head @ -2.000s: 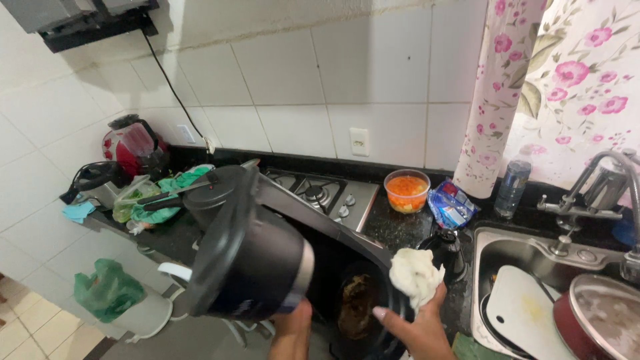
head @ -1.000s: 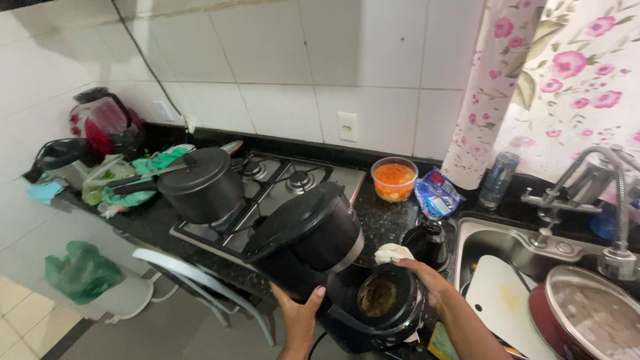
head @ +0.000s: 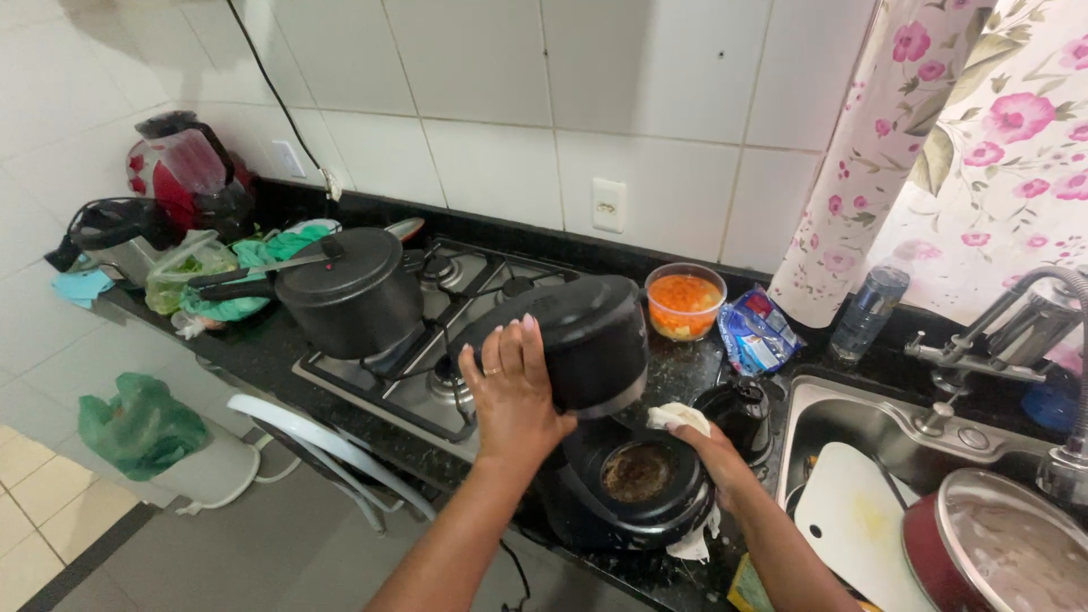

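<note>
A black drip coffee maker (head: 586, 340) stands tilted at the counter's front edge, its round warming plate (head: 639, 472) stained brown. My left hand (head: 510, 391) rests against the side of its upper body, fingers spread. In my right hand (head: 710, 450) a crumpled white cloth or paper (head: 680, 417) is pinched at the right rim of the base. More white material (head: 693, 544) shows under that rim. A black carafe-like item (head: 739, 412) lies just behind my right hand, partly hidden.
A pressure cooker (head: 348, 293) sits on the gas stove (head: 416, 399). Behind the coffee maker are a tub of chopped vegetables (head: 685, 302) and a blue packet (head: 758, 331). At right, the sink (head: 799, 425) holds a white cutting board (head: 858, 527) and a red pot (head: 943, 535). A white chair (head: 323, 432) stands below the counter.
The coffee maker, tipped and held up two seconds ago, is now lower at the counter. My left hand has moved from its lower part up to the upper body. My right hand stays by the base.
</note>
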